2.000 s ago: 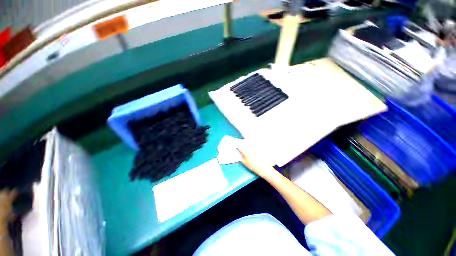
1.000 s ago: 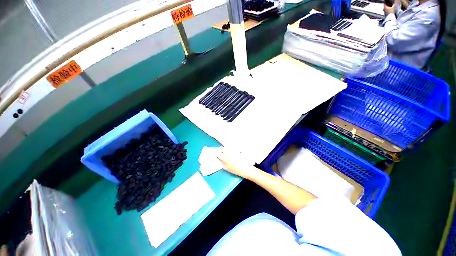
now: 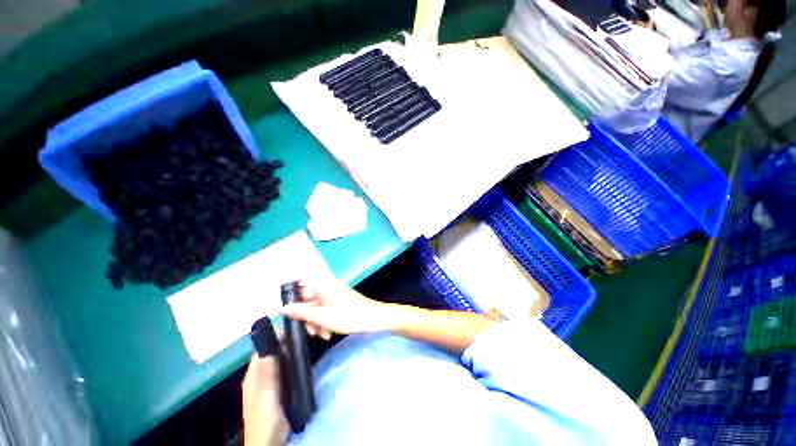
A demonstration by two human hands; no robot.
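My left hand [image 3: 264, 396] holds slim black tubes [image 3: 298, 375] upright near my body, at the bench's front edge; the exact number is unclear. My right hand [image 3: 327, 308] has its fingertips at the upper end of one tube. Whether a small part is between the fingers cannot be told. A flat white work sheet [image 3: 236, 300] lies just beyond my hands. A small white many-cornered pad [image 3: 336, 212] lies right of it. A heap of small black parts [image 3: 188, 205] spills from a tipped light-blue bin [image 3: 140, 98].
A row of black tubes [image 3: 380, 94] lies on a large white sheet stack [image 3: 471, 131] at the right. Blue crates [image 3: 545, 292] stand below the bench edge. A shiny plastic bag [image 3: 35, 357] is at the left edge. Another person [image 3: 711, 78] is at the upper right.
My right hand has left the small white pad and come to the tubes near my body. My left hand has come in from the left edge with black tubes. The view has tilted down.
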